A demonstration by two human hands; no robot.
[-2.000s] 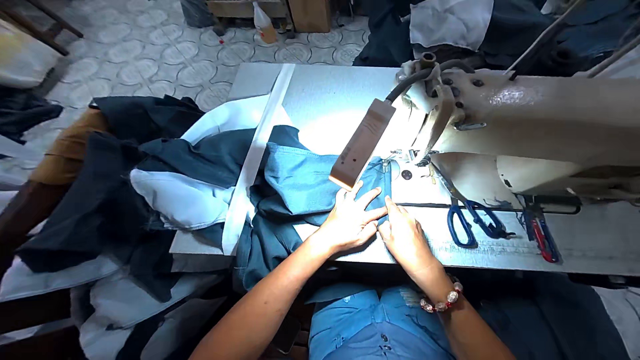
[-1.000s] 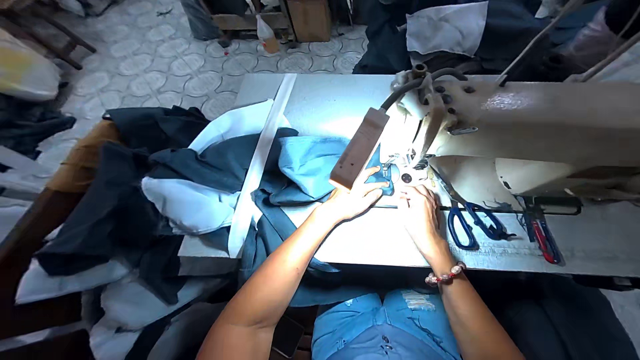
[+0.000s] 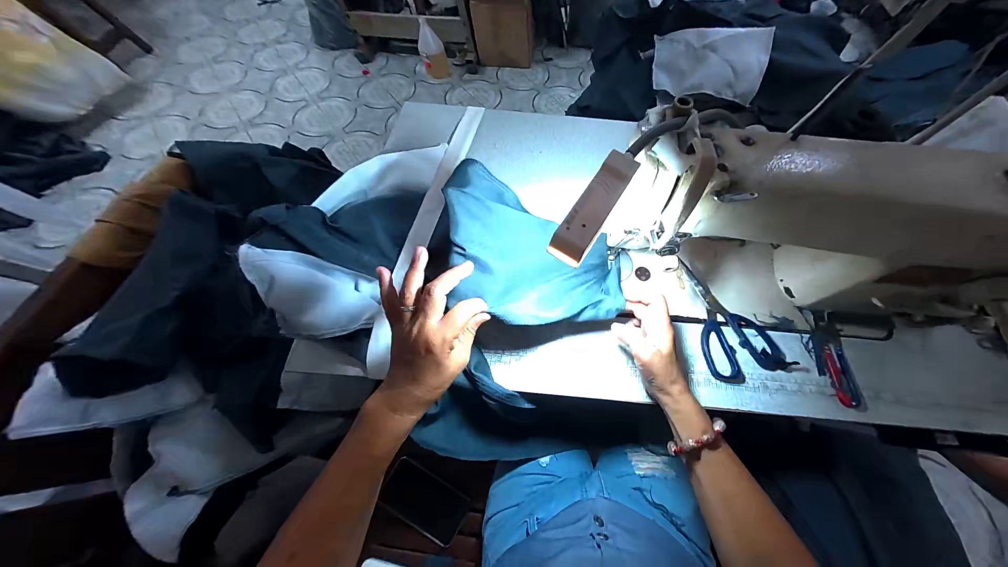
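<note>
A piece of dark teal fabric (image 3: 520, 260) lies spread on the sewing machine's bed, its right edge by the needle area. My left hand (image 3: 433, 323) is at the fabric's lower left edge, thumb and forefinger pinching it and the other fingers raised. With its fingertips, my right hand (image 3: 650, 339) holds the lower right corner, just below the presser foot (image 3: 618, 250). The industrial sewing machine (image 3: 850, 189) stands at the right. A rectangular lamp (image 3: 594, 209) on a flexible neck hangs over the fabric and lights it.
Blue-handled scissors (image 3: 740, 346) and red-and-blue thread snips (image 3: 836, 370) lie on the bed at the right. A white strip (image 3: 429, 213) crosses the left side, beside heaped dark and white fabric pieces (image 3: 189, 276). A phone (image 3: 425, 500) lies below, left of my lap.
My left hand has moved left, away from the needle area. My right hand is slightly lower. The teal fabric, bunched near the needle before, is now spread wider between my hands.
</note>
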